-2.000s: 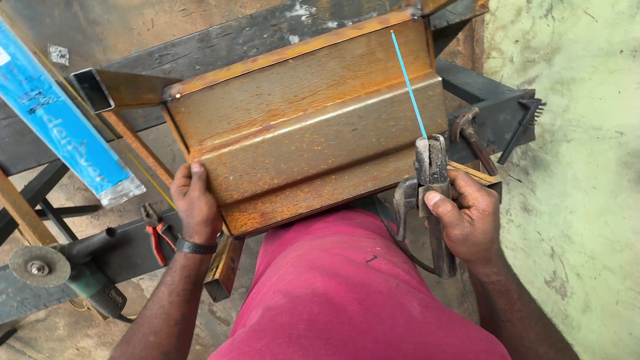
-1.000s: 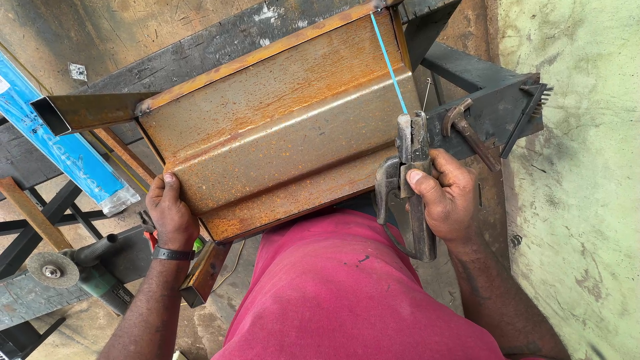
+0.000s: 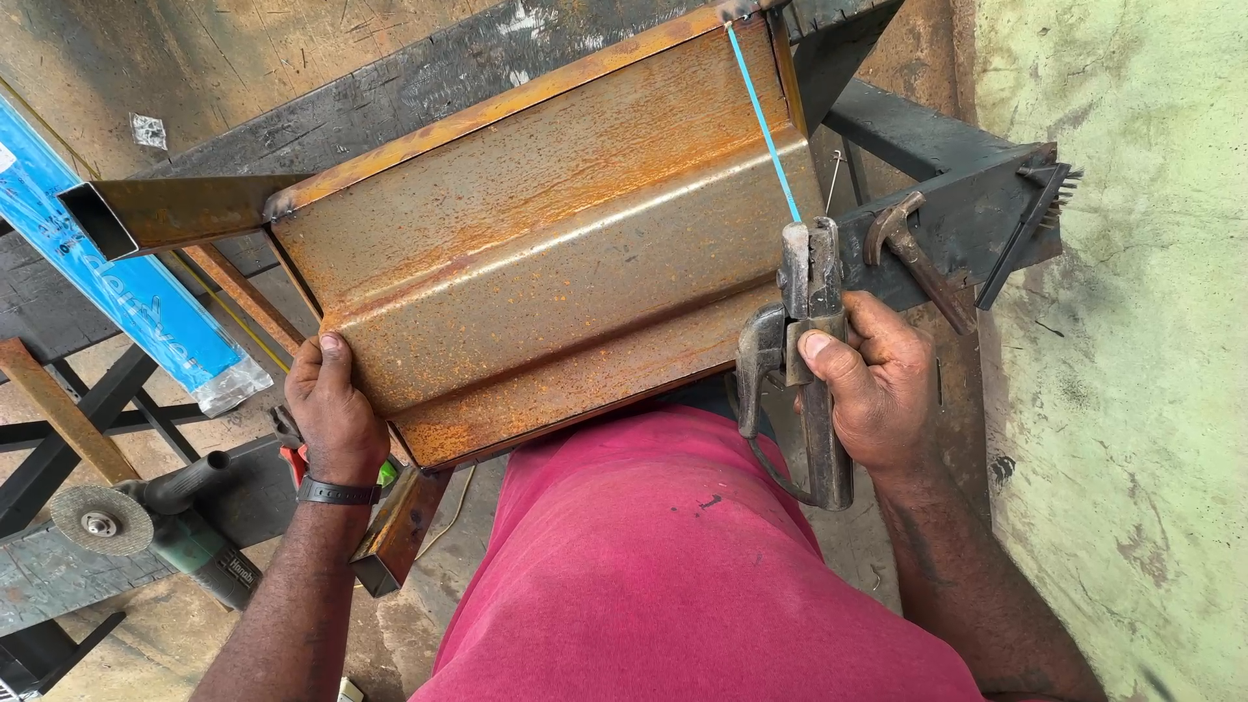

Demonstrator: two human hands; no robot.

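My left hand (image 3: 336,405) grips the lower left edge of a rusty steel frame with a bent sheet-metal panel (image 3: 546,253), its thumb on top. Square steel tubes stick out at the frame's left corners, one at the upper left (image 3: 185,210) and one at the lower left (image 3: 405,531). In my right hand (image 3: 868,380) is a worn welding electrode holder (image 3: 814,361), held right of the panel. A blue-coated welding electrode (image 3: 765,127) is clamped in its jaws and points up to the frame's top right corner. Whether the tip touches the metal there, I cannot tell.
A hammer (image 3: 916,258) and a wire brush (image 3: 1024,234) lie on a dark steel beam at the right. At the lower left rests an angle grinder (image 3: 185,536). Red-handled pliers (image 3: 291,448) are partly behind my left hand. A long blue plastic packet (image 3: 127,273) lies at the left.
The electrode's tip has moved from over the panel's upper right part to the frame's top right corner. My left hand has kept its grip on the panel frame. The view has shifted somewhat.
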